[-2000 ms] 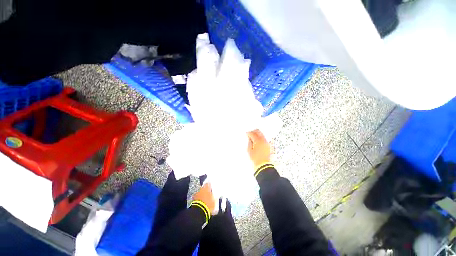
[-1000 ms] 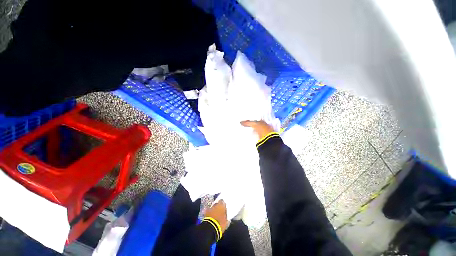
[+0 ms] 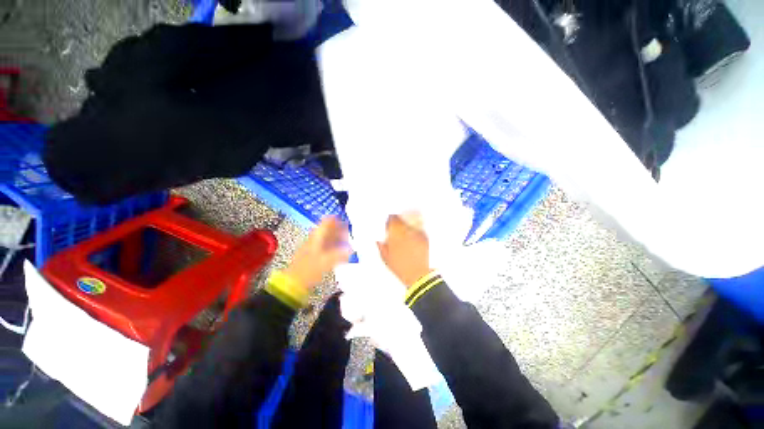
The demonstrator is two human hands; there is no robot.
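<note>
Bright white pieces form an overexposed mass in the middle, reaching from the white table at the top down towards my lap; single pieces cannot be told apart. My right hand is closed on the white pieces near their middle. My left hand is beside their left edge, slightly blurred, with its fingers close to the white material; whether it grips any is unclear. A narrower white part hangs below my right hand over my lap.
A red stool stands at left with a white sheet before it. Blue crates stand behind the pieces and at far left. A black cloth pile lies upper left. The white table crosses the upper right.
My left hand has risen from the lower end of the white pieces to near my right hand. The white mass now reaches further up, and the view has shifted.
</note>
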